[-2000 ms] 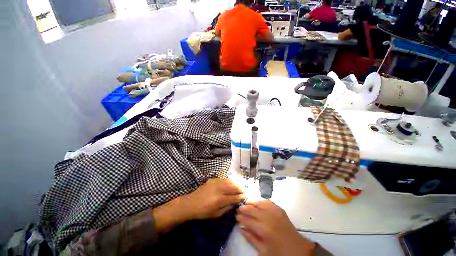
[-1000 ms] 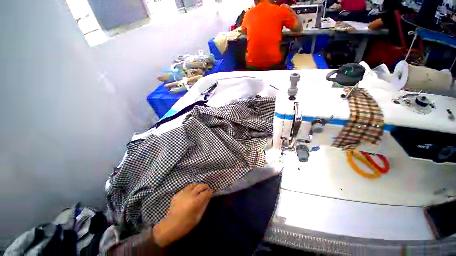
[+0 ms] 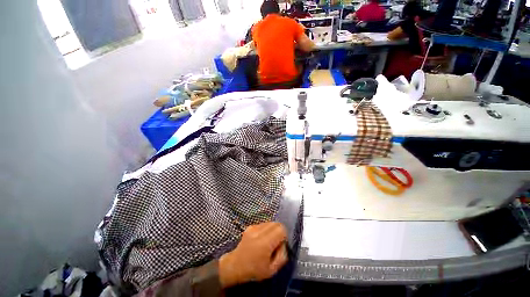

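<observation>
The black-and-white checked garment [image 3: 192,203] lies in a heap left of the needle. A narrow grey fabric piece [image 3: 289,207] runs from the lit needle area toward me, beside a dark fabric piece [image 3: 295,255]. My left hand [image 3: 255,253] is closed with bent fingers on the fabric edge in front of the needle; the dark piece runs under and beside it. My right hand is out of the picture. The white sewing machine head [image 3: 297,145] stands over the fabric's far end. A pale garment part [image 3: 247,113] lies behind the check.
Scissors with orange and red handles [image 3: 386,180] lie on the machine bed. A brown plaid cloth [image 3: 372,134] drapes over the arm. A black phone [image 3: 494,230] lies at right. A thread cone [image 3: 447,87] stands behind. A person in orange [image 3: 277,49] sits ahead; tied bundles [image 3: 189,96] are at left.
My right hand, at the needle two seconds ago, has left the picture. My left hand has moved back from the needle, then rightward along the fabric. The dark piece now shows as a narrower strip.
</observation>
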